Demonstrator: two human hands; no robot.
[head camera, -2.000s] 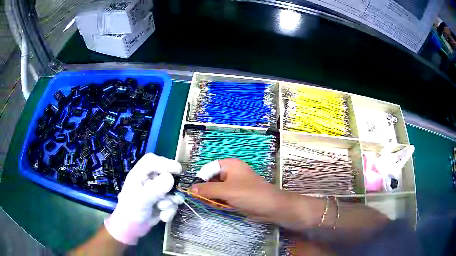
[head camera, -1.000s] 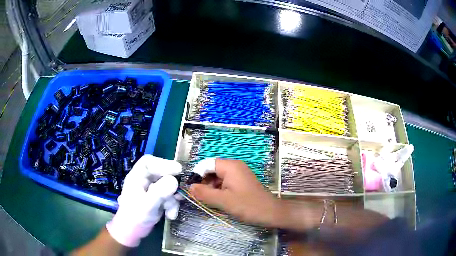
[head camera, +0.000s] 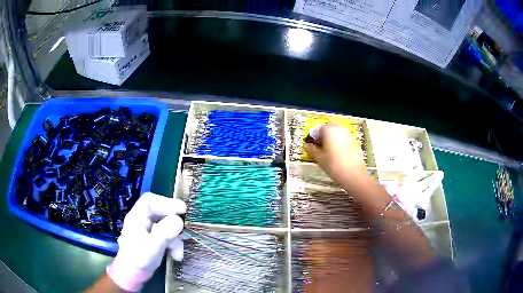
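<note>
My left hand (head camera: 146, 243), in a white glove with a pink cuff, is closed near the tray's near left corner. It pinches a small dark connector housing (head camera: 183, 218), mostly hidden by the fingers. Several thin coloured wires (head camera: 215, 237) trail right from it over the white wires (head camera: 223, 266). My right hand (head camera: 330, 146), bare with white fingertip covers, is over the yellow wires (head camera: 347, 129), fingertips low at their left ends. Whether it grips a wire cannot be seen.
A blue bin (head camera: 157, 154) of black housings stands left of the cream tray (head camera: 285, 134). The tray also holds blue (head camera: 238, 133), green (head camera: 238, 194), brownish (head camera: 324, 209) and orange wires (head camera: 332, 266). White boxes (head camera: 109, 48) stand behind; a wire bundle (head camera: 504, 191) lies far right.
My right hand has left the housing at my left hand and moved right and away to the yellow compartment. My left hand still holds the housing. The camera view has shifted.
</note>
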